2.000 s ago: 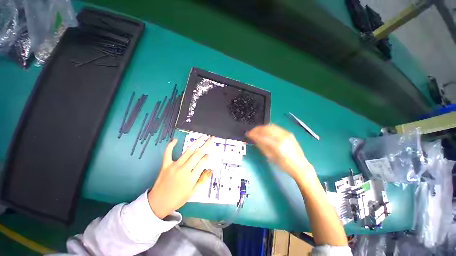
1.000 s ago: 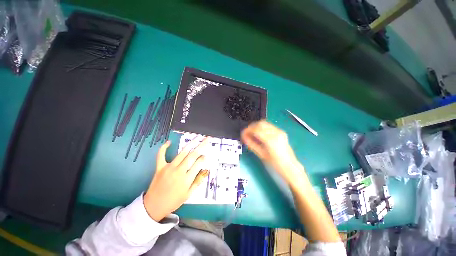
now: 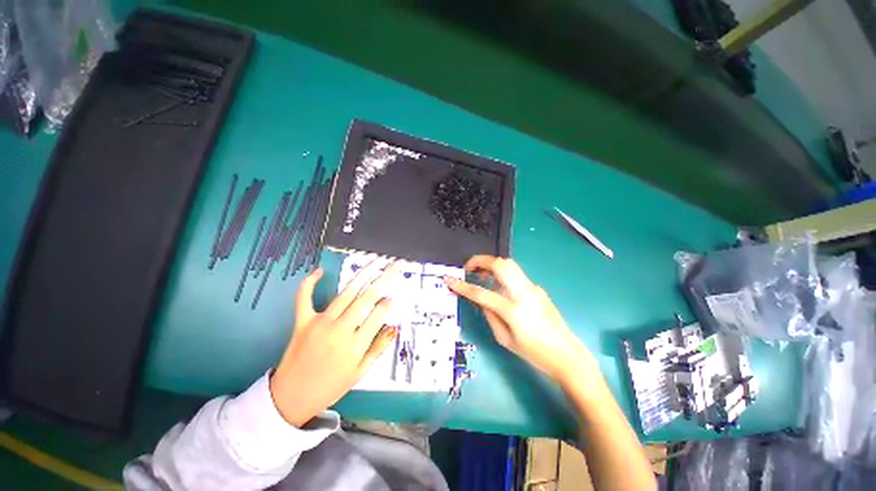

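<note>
The white fixture plate (image 3: 432, 331) lies in front of me, with dark slots and a small clamp-like piece at its right edge. My left hand (image 3: 336, 350) rests flat on its left part with fingers spread, covering that area. My right hand (image 3: 514, 312) is at the plate's upper right corner, thumb and fingertips close together over it; whether a small part is between them cannot be told. The square black tray (image 3: 403, 216) touches the plate's far side. It holds small bright parts (image 3: 362, 177) at left and a pile of small black parts (image 3: 463, 202) at right.
Black strips (image 3: 279, 230) lie loose left of the tray. A long black tray (image 3: 96, 249) with strips at its far end is farther left. Tweezers (image 3: 583, 233) lie to the right. A second fixture (image 3: 692, 374) and clear plastic bags (image 3: 768, 292) are far right. More bags (image 3: 67, 53) are top left.
My right hand has moved from the square tray's near right edge down onto the plate's upper right part. My left hand stays on the plate.
</note>
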